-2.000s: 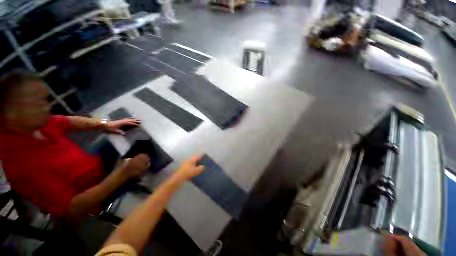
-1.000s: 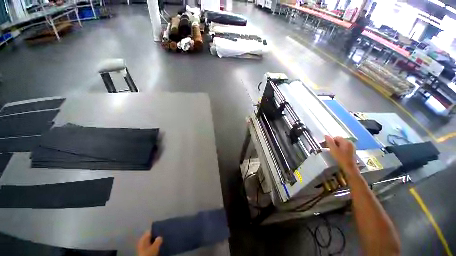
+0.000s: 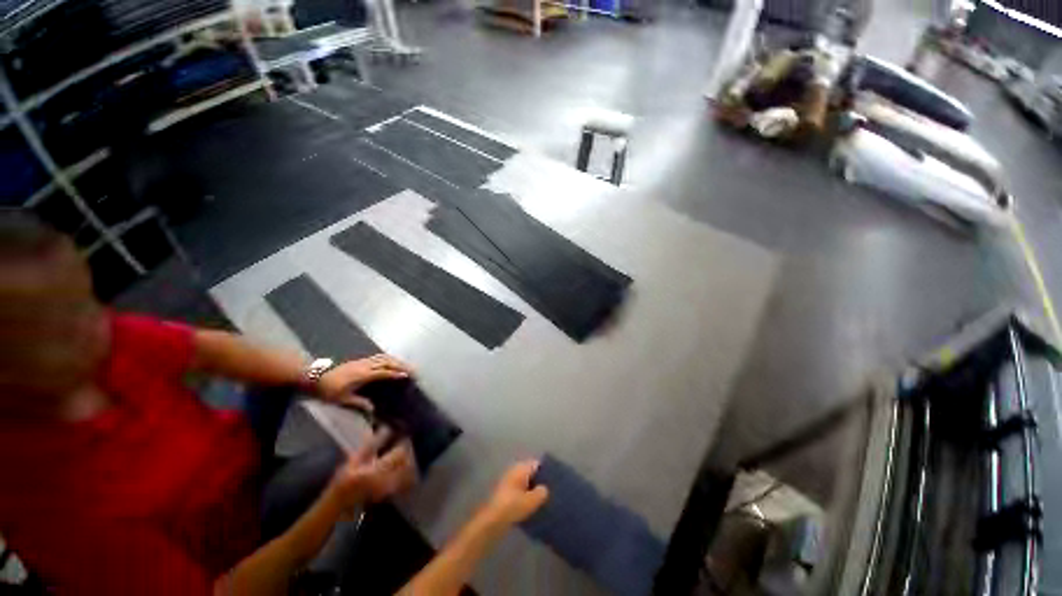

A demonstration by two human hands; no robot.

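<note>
A dark blue-grey fabric strip (image 3: 594, 526) lies at the near edge of the grey table (image 3: 687, 303). My left hand (image 3: 515, 494) is at the strip's left end, with the fingertips on its corner. My right hand is out of the picture. A pile of dark strips (image 3: 530, 259) and a single dark strip (image 3: 429, 283) lie further back on the table. Another dark strip (image 3: 317, 320) lies nearer the co-worker, whose two hands hold a dark piece (image 3: 417, 421).
A person in a red shirt (image 3: 140, 454) sits at the left of the table. The roller machine (image 3: 990, 466) stands at the right edge, partly cut off. A stool (image 3: 603, 149) stands behind the table, fabric rolls (image 3: 914, 163) further back.
The view has swung back left from the machine to the table and co-worker. My right hand, over the machine a second ago, has left the picture. My left hand stays at the strip's end.
</note>
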